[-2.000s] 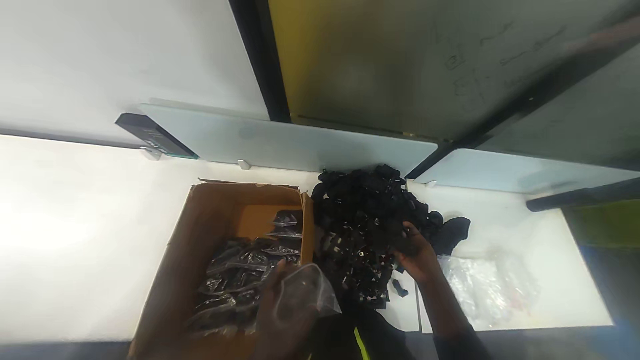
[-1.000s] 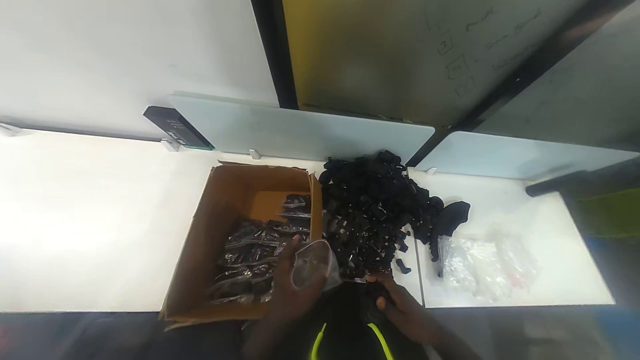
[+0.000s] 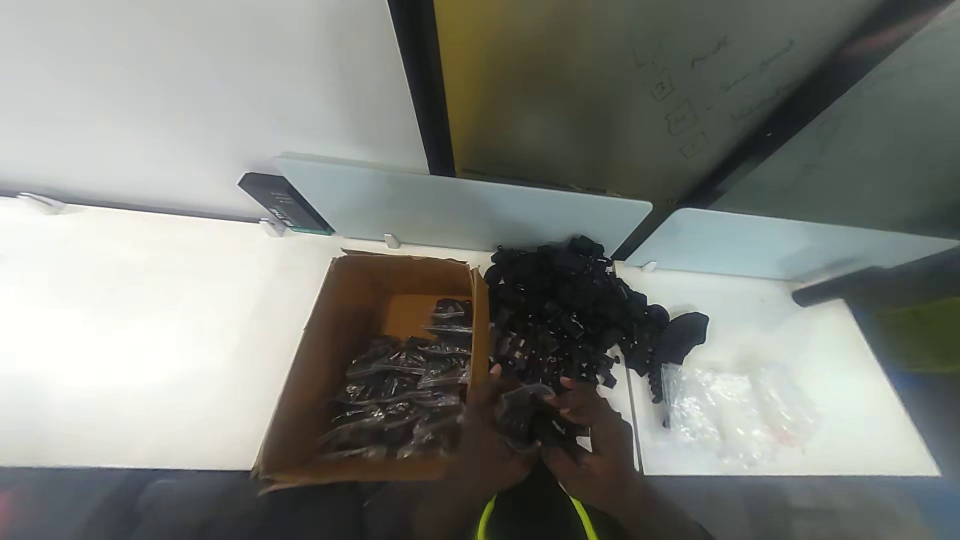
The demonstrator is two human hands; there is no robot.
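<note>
My left hand (image 3: 491, 442) holds a clear plastic bag (image 3: 517, 412) by its side, just right of the cardboard box. At the bag's mouth my right hand (image 3: 596, 442) grips a small black item (image 3: 559, 431), partly hidden by the fingers. Beyond both hands lies a large heap of small black parts (image 3: 562, 307), their exact kind too blurred to tell. The open cardboard box (image 3: 300, 405) on the left contains several clear bags (image 3: 405, 390) filled with dark items.
A pile of clear plastic bags (image 3: 735, 412) lies on the white table (image 3: 862, 390) at the right. Low frosted panels (image 3: 465, 210) stand along the back edge. A dark boxed item (image 3: 285, 202) leans at the left panel's end.
Two seconds ago my right hand was at the heap; it has come back toward me and now meets my left hand at the plastic bag.
</note>
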